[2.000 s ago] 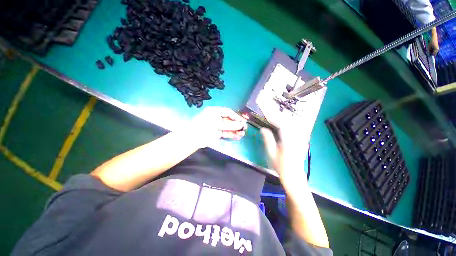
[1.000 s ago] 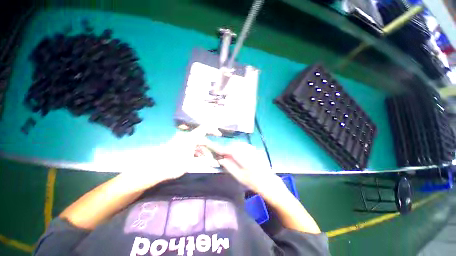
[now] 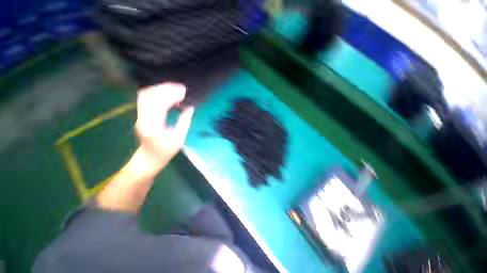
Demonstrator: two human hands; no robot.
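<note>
The frame is blurred. My left hand (image 3: 157,122) is raised over the bench's near edge, beside a tall stack of black ribbed trays (image 3: 176,45). Its thumb and fingers are curved apart with a gap between them, and I see nothing held in it. My right hand is out of the picture. The heap of small black parts (image 3: 256,138) lies on the green-blue mat, right of my left hand. The bench fixture (image 3: 344,218) with its white top plate stands at the lower right, with a small orange glint at its near left corner.
The bench's near edge (image 3: 232,210) runs diagonally down to the right. A dark object (image 3: 416,261) is cut off at the bottom right. An opposite bench (image 3: 360,77) with dark and blue items lies beyond the green floor. Yellow floor lines (image 3: 72,168) show at the left.
The view has swung left, bringing the tall tray stack in. My left hand has left the fixture's front and moved to the far left. My right hand has gone out of the picture.
</note>
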